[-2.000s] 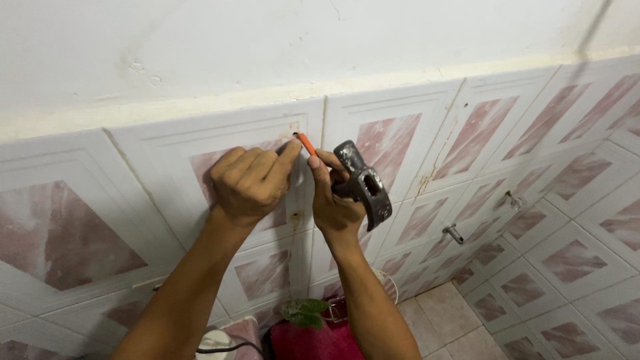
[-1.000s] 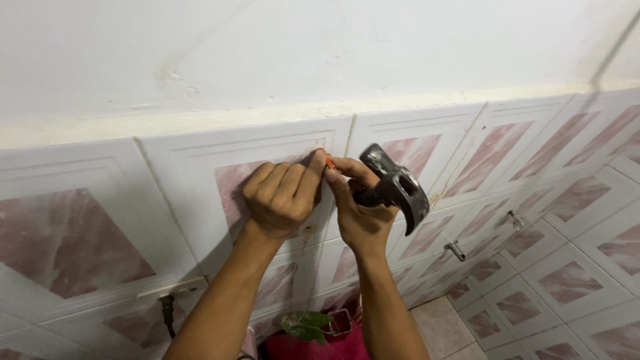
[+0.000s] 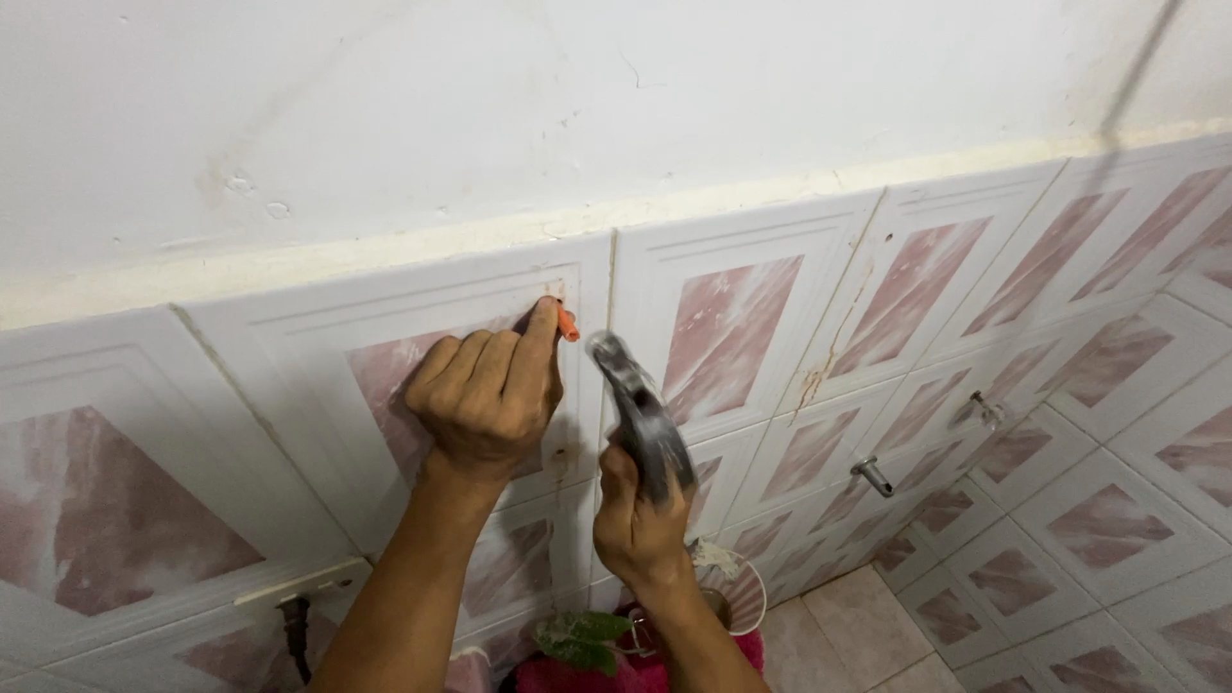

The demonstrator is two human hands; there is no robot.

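An orange plastic wall plug (image 3: 568,324) sticks out from a tile near the top of the tiled wall. Thumb and forefinger of my left hand (image 3: 491,390) pinch it where it meets the wall; the other fingers are curled against the tile. My right hand (image 3: 640,525) grips a claw hammer (image 3: 643,414), its head slightly blurred, just right of the plug and apart from it. The hammer's handle is mostly hidden by my hand.
A black plug with cord (image 3: 296,630) is in a wall socket at lower left. Metal fittings (image 3: 873,475) stick out of the wall at right. Below are a green leaf (image 3: 582,635), a pink cloth (image 3: 577,680) and a striped basket (image 3: 749,592) above the tiled floor.
My right hand has let go of the orange plug and moved away from it, down and to the right. The hammer is now gripped upright beside the plug. My left hand stays at the plug.
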